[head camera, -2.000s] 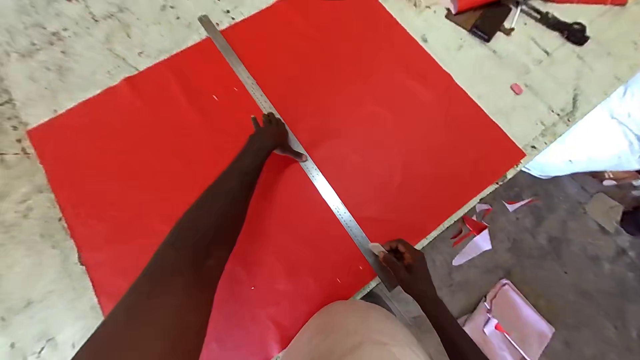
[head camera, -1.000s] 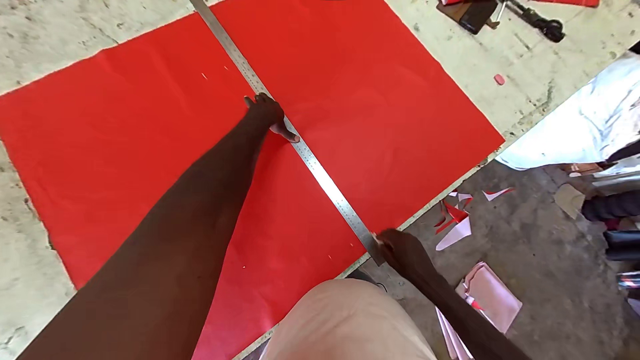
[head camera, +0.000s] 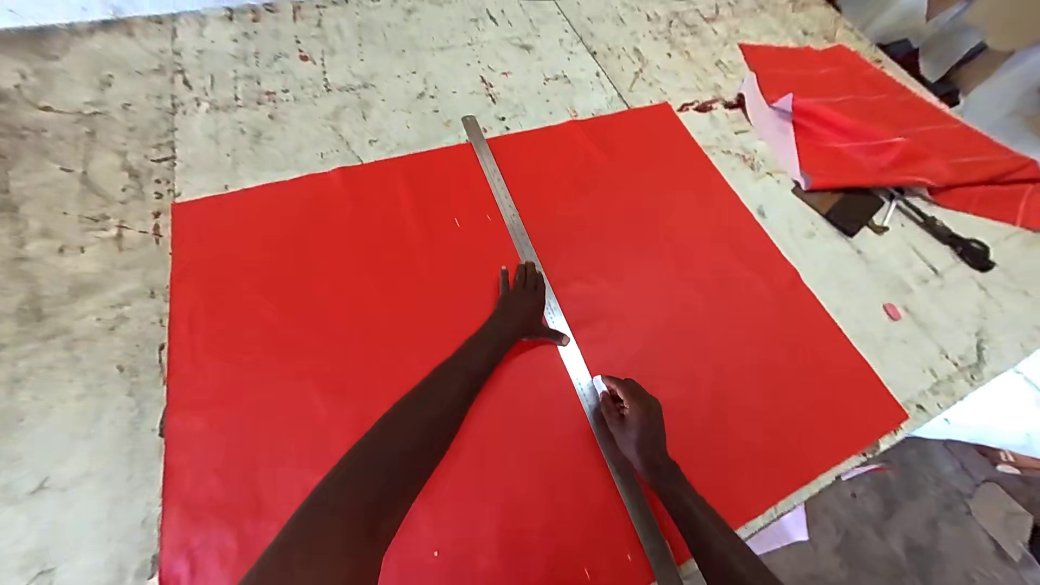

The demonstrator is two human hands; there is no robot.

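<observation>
A large sheet of red material lies flat, with a long metal ruler laid across it. My left hand presses on the ruler near its middle, fingers spread, thumb across the metal. Nearer to me, my right hand pinches a small white piece, perhaps chalk, at the ruler's right edge. Short pale marks show on the red sheet left of the ruler and near its lower end.
The worn, stained table surrounds the sheet. At the right lie folded red material, a dark flat block, black-handled scissors and a small pink piece. Scraps lie on the floor beyond the table edge.
My right hand has moved from the ruler's near end up along its right edge, toward my left hand. My left hand still rests on the ruler. The view has shifted, showing more of the far table.
</observation>
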